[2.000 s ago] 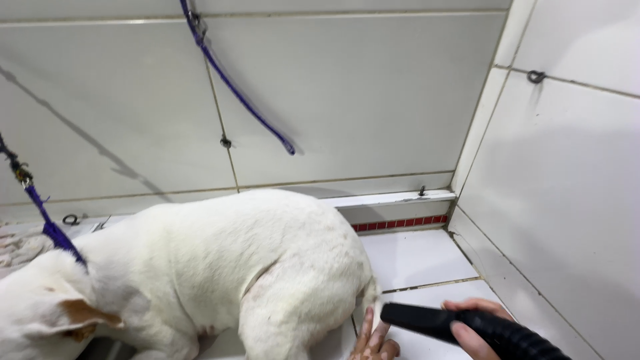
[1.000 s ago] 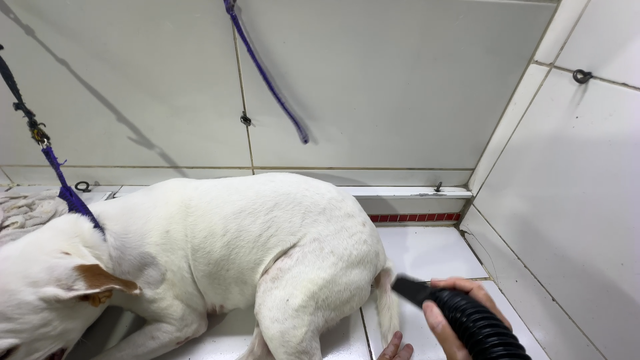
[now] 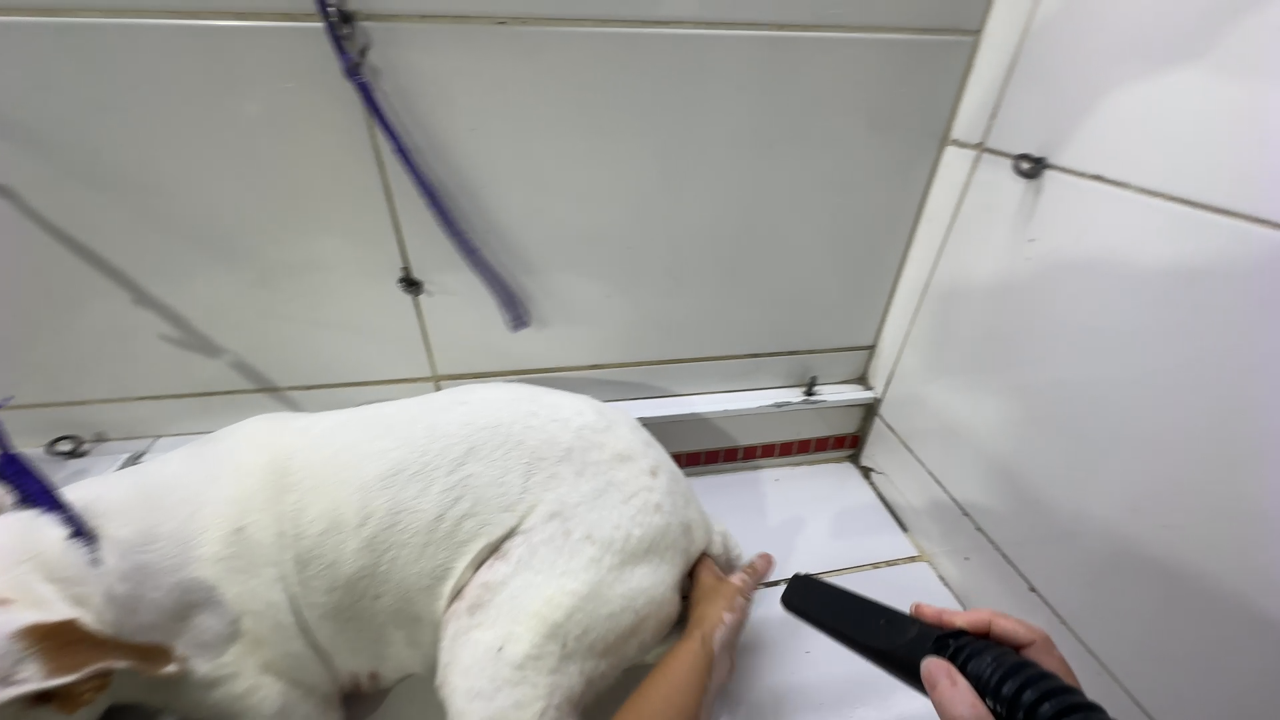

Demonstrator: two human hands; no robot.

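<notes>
A white dog (image 3: pixel 480 510) with a brown ear lies or crouches on white tiles, its head at the lower left and its rump toward the middle. My left hand (image 3: pixel 722 600) is at the base of its tail, against the rump; whether the fingers grip the tail is not plain. To the right, my right hand (image 3: pixel 985 650) is closed around a black dryer hose with a flat nozzle (image 3: pixel 860 625), whose tip points left toward my left hand without touching it. A purple strap (image 3: pixel 40 495) lies at the dog's neck.
A second purple strap (image 3: pixel 430 190) hangs on the back tiled wall. Metal eye hooks stick out of the back wall (image 3: pixel 410 284) and the right wall (image 3: pixel 1028 165). A white ledge (image 3: pixel 740 402) with a red tile strip (image 3: pixel 770 452) beneath runs behind the dog to the corner.
My left hand has moved up from the lower end of the tail to its base by the rump. The nozzle stays in my right hand, now farther from the dog than one second ago.
</notes>
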